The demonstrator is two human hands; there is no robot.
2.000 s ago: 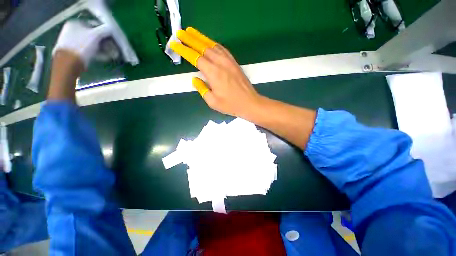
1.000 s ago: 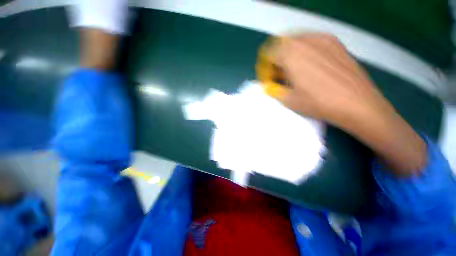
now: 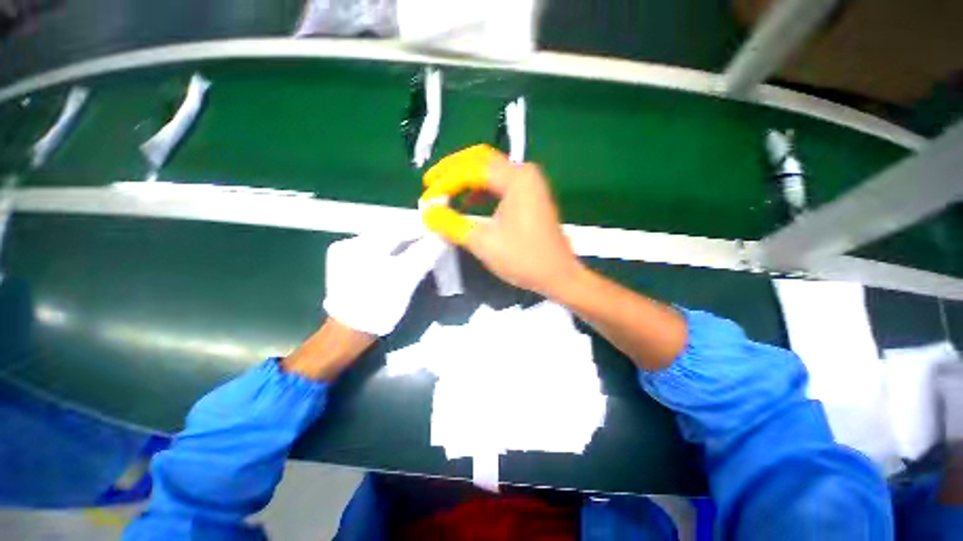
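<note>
My left hand [image 3: 372, 277], in a white glove, is just over the belt edge rail, its fingers meeting those of my right hand. My right hand [image 3: 507, 217], with yellow finger cots, has its thumb and fingers curled together at the glove's fingertips. A white sleeve strip [image 3: 449, 272] hangs down between the hands. Whether a spectacle frame is held there too cannot be told. A pile of white sleeves [image 3: 517, 386] lies fanned on the dark green bench just below the hands.
Wrapped glasses [image 3: 427, 118] lie spaced along the green conveyor belt [image 3: 655, 148], several in view. A pale rail [image 3: 639, 246] divides bench and belt. A slanted support post [image 3: 876, 201] stands at right. White sheets [image 3: 834, 349] lie on the bench at right. White bags or sheets are beyond the belt.
My left hand has come from the far left to the middle and meets my right hand, which has moved up from the pile. A strip now hangs between them.
</note>
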